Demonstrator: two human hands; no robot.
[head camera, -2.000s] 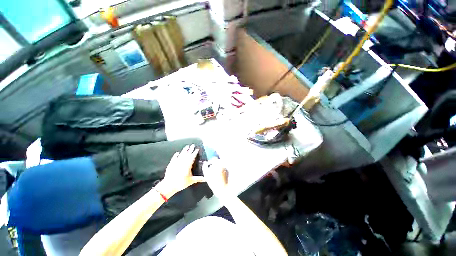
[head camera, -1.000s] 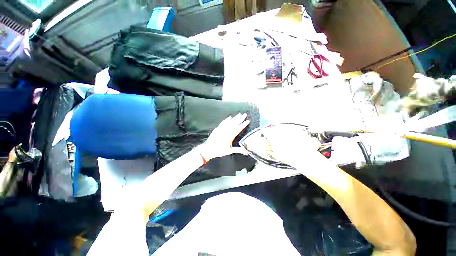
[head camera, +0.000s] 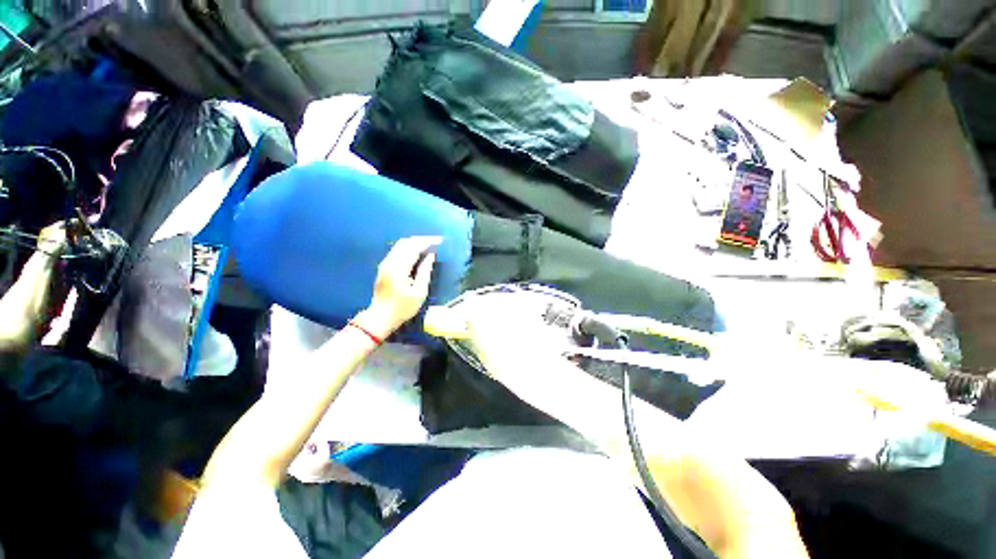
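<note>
The dark garment is pulled over the right part of the blue padded form, whose rounded left end shows bare. My left hand lies on the blue form beside the garment's edge, fingers partly curled; whether it pinches cloth cannot be told. My right hand is overexposed and blurred, closed on the steam iron, which is on the garment near its left edge. The iron's soleplate is mostly hidden. A black cable and pale strips run from its rear to the right.
Behind the form lies a folded dark garment pile. On the white table are a lit phone, a small dark tool and red-handled scissors. Another person's hand is at far left. A wrapped pad is at right.
The iron and my right hand have moved left along the garment towards its left edge. My left hand has moved left off the garment onto the blue form. The view has shifted.
</note>
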